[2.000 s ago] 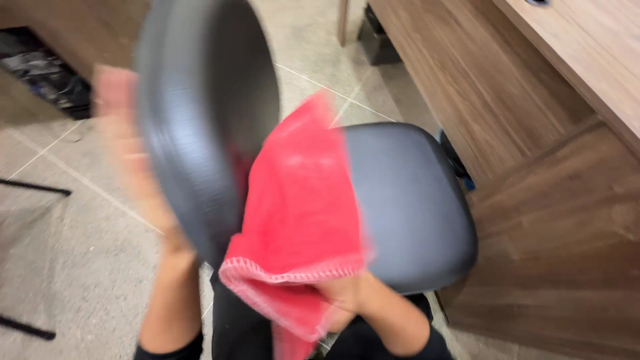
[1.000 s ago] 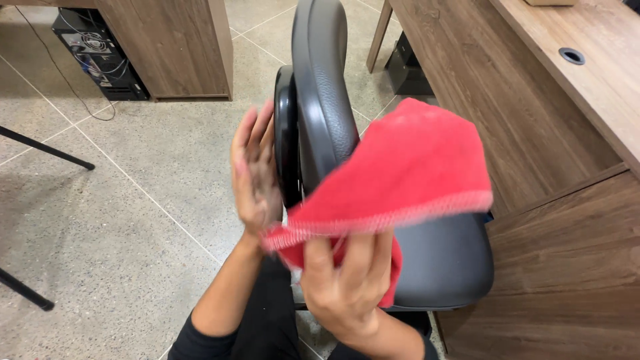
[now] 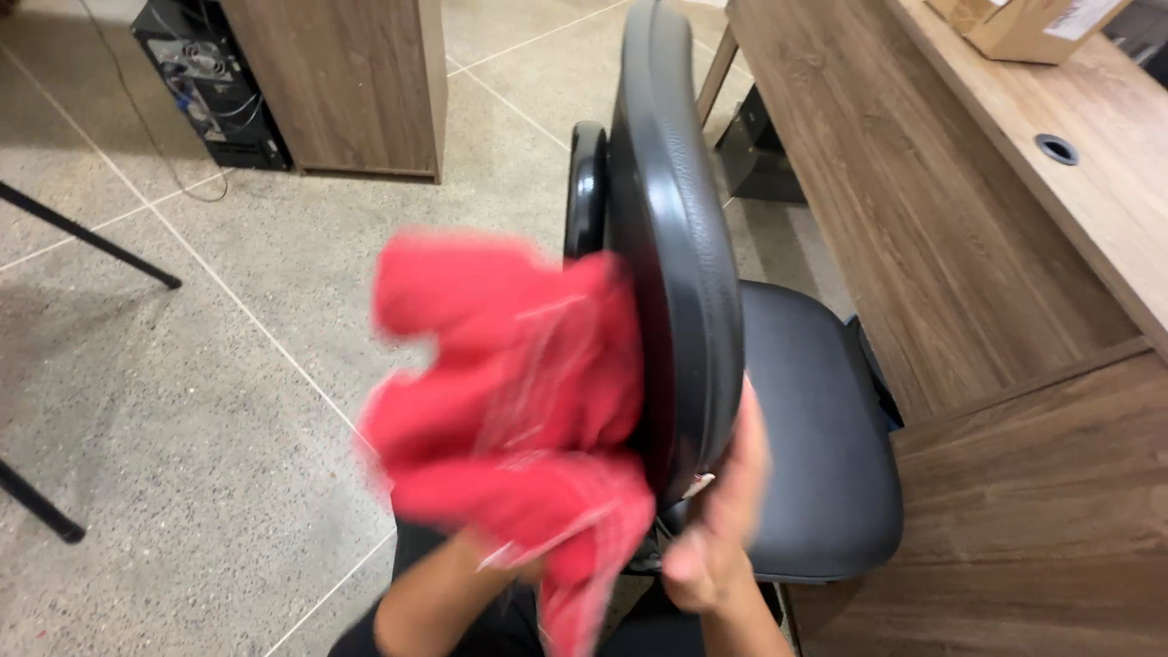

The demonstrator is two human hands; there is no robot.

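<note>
A red cloth (image 3: 538,365) with pale stitching along its edges, blurred by motion, lies against the rear side of the black chair backrest (image 3: 680,237). It covers my left hand, whose forearm comes up from below; the fingers are hidden. On the seat side, my right hand (image 3: 725,511) rests against the lower part of the backrest, fingers pointing up along it. The black chair seat (image 3: 812,438) extends to the right of that hand. A black plastic part (image 3: 586,192) stands behind the backrest.
A wooden desk (image 3: 967,274) runs close along the right, with a cardboard box (image 3: 1027,27) on top. At the upper left, a computer case (image 3: 214,82) sits beside a wooden cabinet (image 3: 342,82). Black metal legs (image 3: 91,239) reach in from the left over the speckled floor.
The red cloth, over my right hand a second ago, is now at the left hand on the backrest's rear side. My right hand has let go of it and touches the backrest's seat side.
</note>
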